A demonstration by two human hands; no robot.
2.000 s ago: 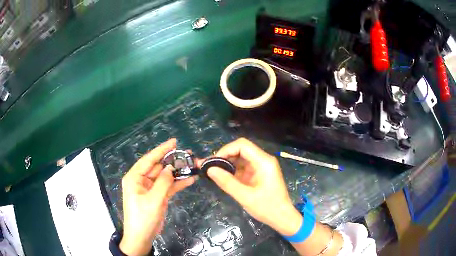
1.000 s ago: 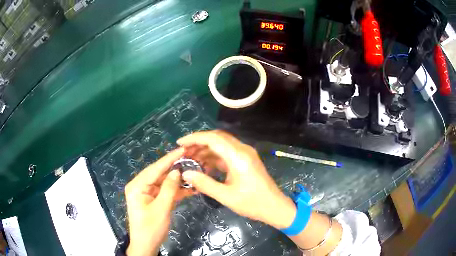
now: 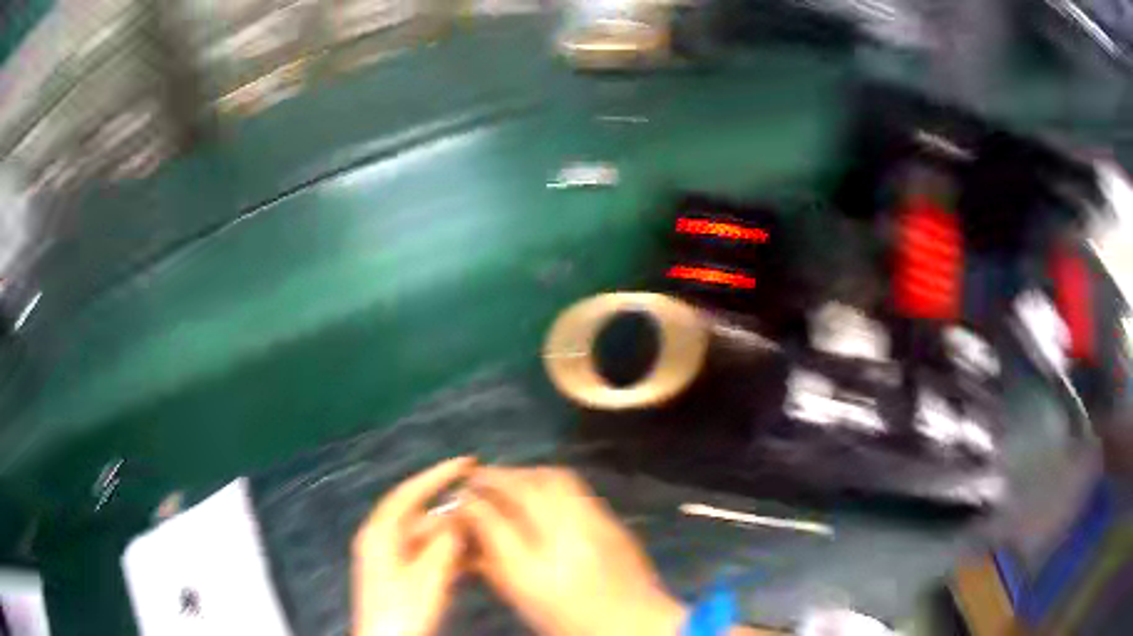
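Note:
The frame is blurred. My left hand (image 3: 404, 553) and my right hand (image 3: 553, 547) are together at the lower middle, fingertips meeting. A small bright bit of the round electronic assembly (image 3: 449, 504) shows between the fingers; the rest is hidden by them. My right wrist has a blue band (image 3: 712, 611). The clear blister tray (image 3: 336, 478) lies under and around my hands, smeared by blur.
The tape roll (image 3: 572, 354) lies ahead, by the digital meter (image 3: 718, 255). The black test fixture (image 3: 857, 454) with red handles (image 3: 928, 261) stands right. A pen (image 3: 758, 518) lies before it. White paper (image 3: 205, 565) is left. A module (image 3: 582, 175) lies on the green surface.
The view has tilted up, so everything sits lower in the picture and is blurred. My hands stay together; the module and its black disc, seen apart earlier, are now mostly covered by my fingers.

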